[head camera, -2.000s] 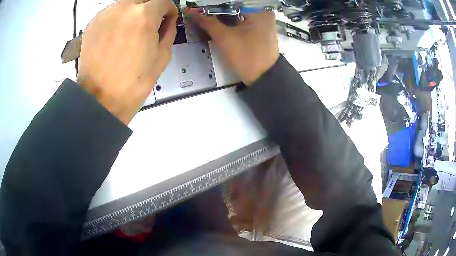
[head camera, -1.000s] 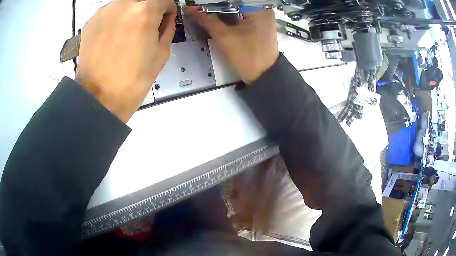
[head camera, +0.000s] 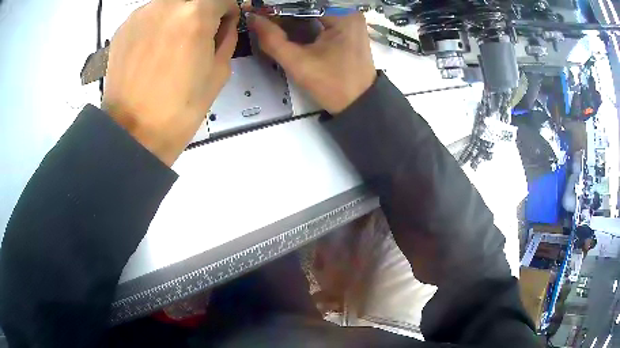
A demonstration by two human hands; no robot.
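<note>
My left hand [head camera: 166, 71] is at the needle and presser foot area [head camera: 245, 19] from the left, at the top of the view. Its fingers are bent and close together, and its fingertips are cut off or hidden. My right hand [head camera: 326, 58] reaches the same spot from the right, thumb and fingers bent near the metal parts. No thread can be made out between the fingertips. The silver needle plate cover [head camera: 249, 102] lies below the hands in the white bed. Whether either hand pinches something cannot be told.
A grey ruler strip [head camera: 245, 262] runs along the table's front edge. Metal machine parts [head camera: 500, 64] stand at the upper right, with a pale fabric heap [head camera: 503, 177] below. A blue bin [head camera: 546, 197] is at the far right. A red item [head camera: 180, 317] shows beneath the table edge.
My right hand's thumb and fingers have shifted slightly and are more visible beside the needle area. My left hand has hardly moved.
</note>
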